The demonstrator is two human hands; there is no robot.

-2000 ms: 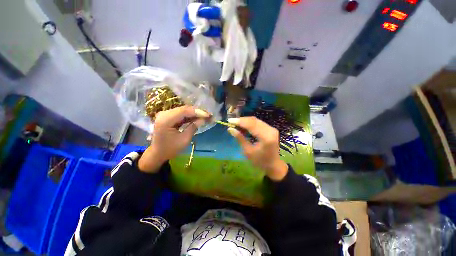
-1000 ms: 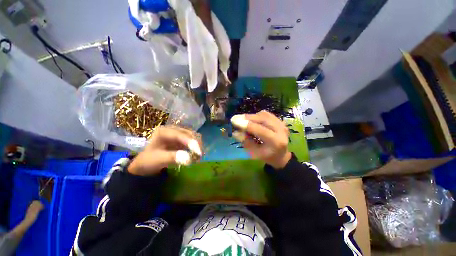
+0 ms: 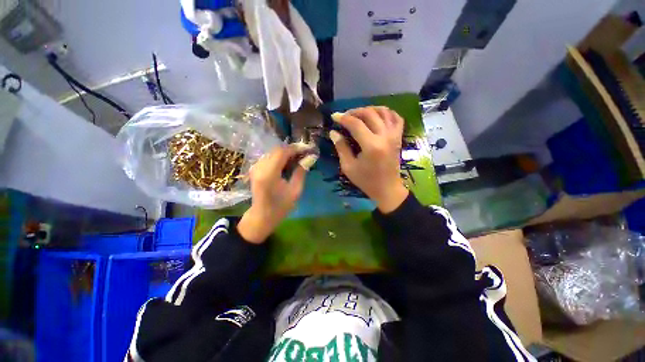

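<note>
My left hand point(image 3: 277, 182), with cream covers on thumb and fingertip, is at the left side of the machine head point(image 3: 307, 121), its fingertips close together at the fixture. Any part between them is too small to tell. My right hand point(image 3: 373, 152), also with covered fingertips, is just right of the machine head, thumb and fingers bent close together; what it holds is hidden. Gold metal parts point(image 3: 205, 161) lie heaped in an open clear plastic bag point(image 3: 145, 173) on the left. Dark thin rods point(image 3: 412, 167) lie under and around my right hand.
The green table point(image 3: 322, 247) has a blue central area. White gloves point(image 3: 279, 60) hang above the machine head. Blue bins point(image 3: 141, 297) stand at lower left. A white box point(image 3: 447, 145) is right of the table. A carton with crumpled clear plastic point(image 3: 583, 272) is at lower right.
Both hands have moved forward to the machine head, from apart over the table. The view has shifted. The other person's hand at the left bins is gone from view.
</note>
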